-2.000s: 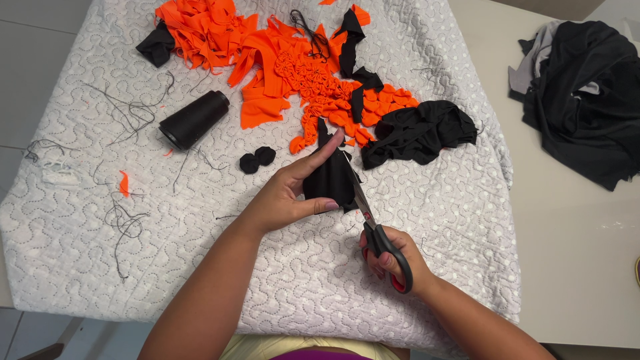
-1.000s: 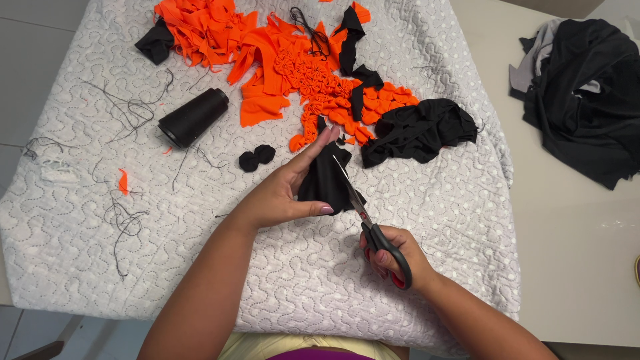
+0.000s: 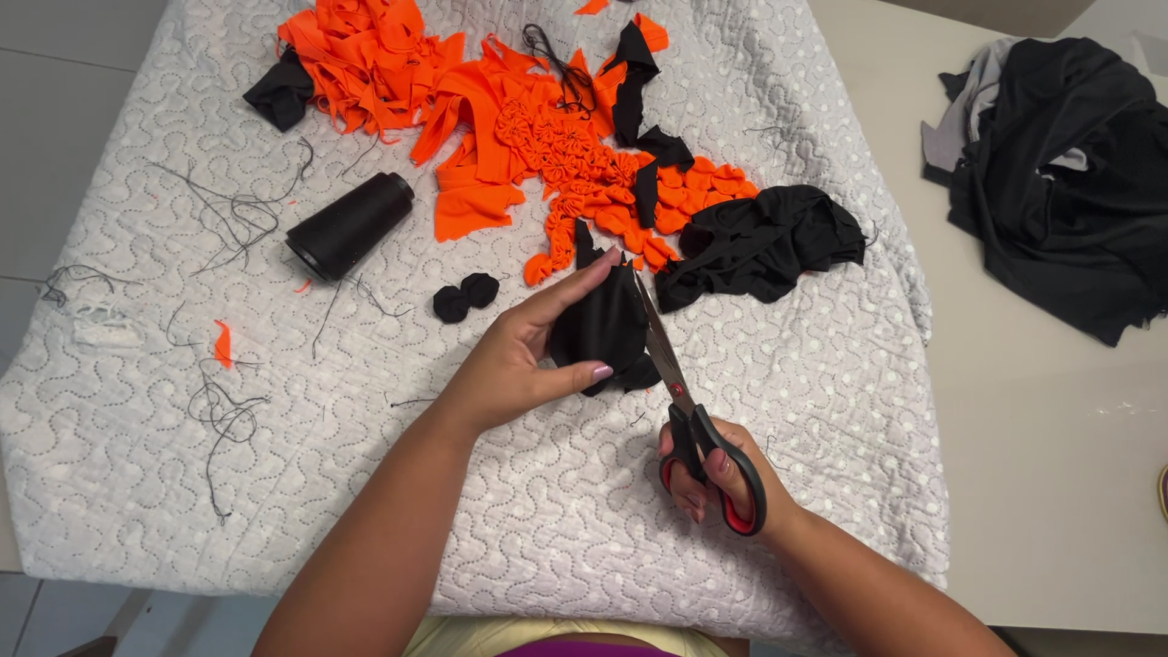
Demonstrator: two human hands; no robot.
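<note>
My left hand (image 3: pixel 534 351) holds a piece of black fabric (image 3: pixel 598 319) between thumb and fingers near the middle of the quilted cloth. Black-handled scissors with red inner rings (image 3: pixel 680 388) are in my right hand (image 3: pixel 730 474), their blades lying along the fabric's right edge. Whether the blades are parted is hard to tell. Beyond the fingertips lie gathered orange fabric rosettes (image 3: pixel 584 164), and a crumpled black cloth (image 3: pixel 766 242) is to the right of them. Two small black gathered rounds (image 3: pixel 465 297) rest left of my left hand.
A cone of black thread (image 3: pixel 351 226) lies on its side at the left, with loose thread tangles (image 3: pixel 224 411) and an orange scrap (image 3: pixel 223 344) around it. Orange fabric strips (image 3: pixel 365 64) are heaped at the back. A pile of black cloth (image 3: pixel 1058 173) sits at the right.
The scissor blades and the black fabric have shifted slightly against each other. Both hands keep nearly the same places and the same holds.
</note>
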